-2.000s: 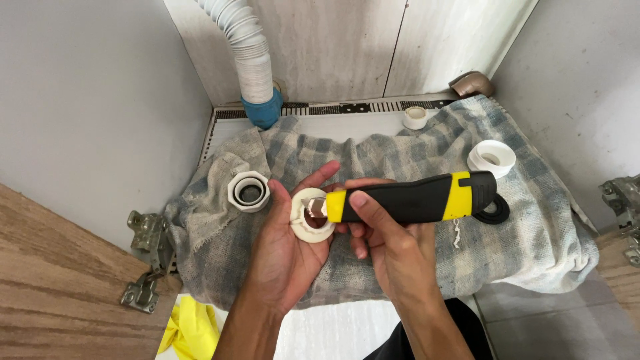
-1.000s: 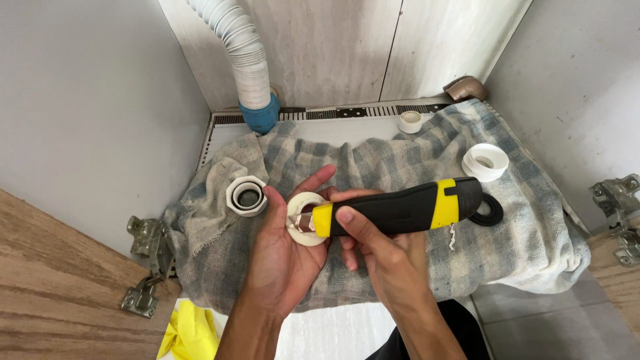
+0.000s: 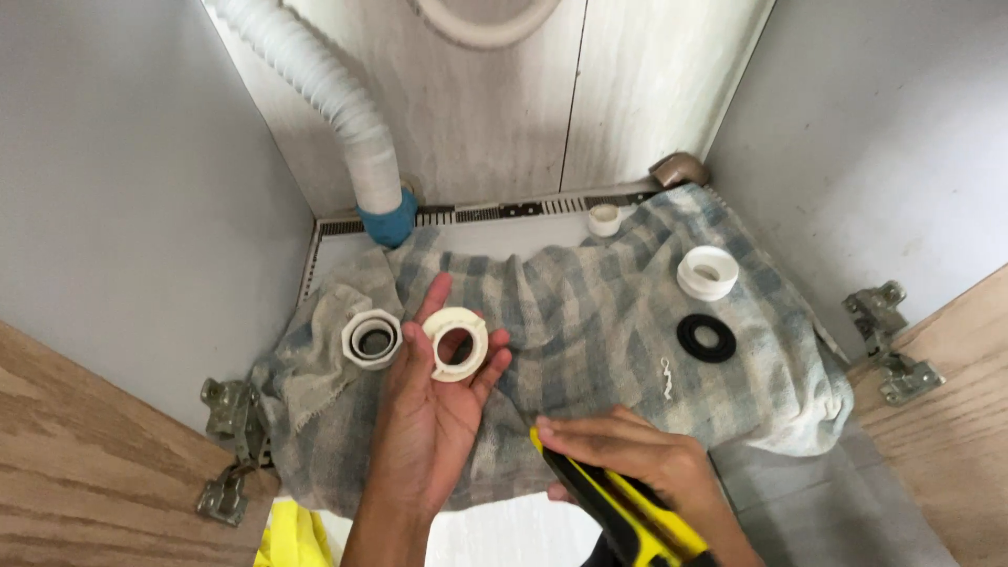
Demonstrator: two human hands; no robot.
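Observation:
My left hand (image 3: pixel 437 402), palm up over a checked cloth (image 3: pixel 543 323), holds a cream plastic ring fitting (image 3: pixel 433 354) between thumb and fingers. Apart from it, lower right, my right hand (image 3: pixel 646 453) grips a yellow and black utility knife (image 3: pixel 606 504); the knife's tip is hard to make out. Just left of my left hand stands a white octagonal plastic nut (image 3: pixel 350 346) with a dark opening. On the cloth's right side lie a white threaded plastic collar (image 3: pixel 708 285), a black rubber washer (image 3: pixel 683 339) and a twisted white strip (image 3: pixel 668 379).
A grey corrugated hose (image 3: pixel 335 102) ends in a blue fitting (image 3: pixel 388 224) at the back left. A small white cap (image 3: pixel 604 220) and a brown pipe elbow (image 3: pixel 679 169) sit at the back. Metal hinges (image 3: pixel 236 425) flank the cloth. Yellow fabric (image 3: pixel 295 539) lies at lower left.
My right hand has drawn the utility knife away from the cream ring, down and to the right. The ring stays in my left hand. The black washer, partly hidden behind the knife before, now shows whole.

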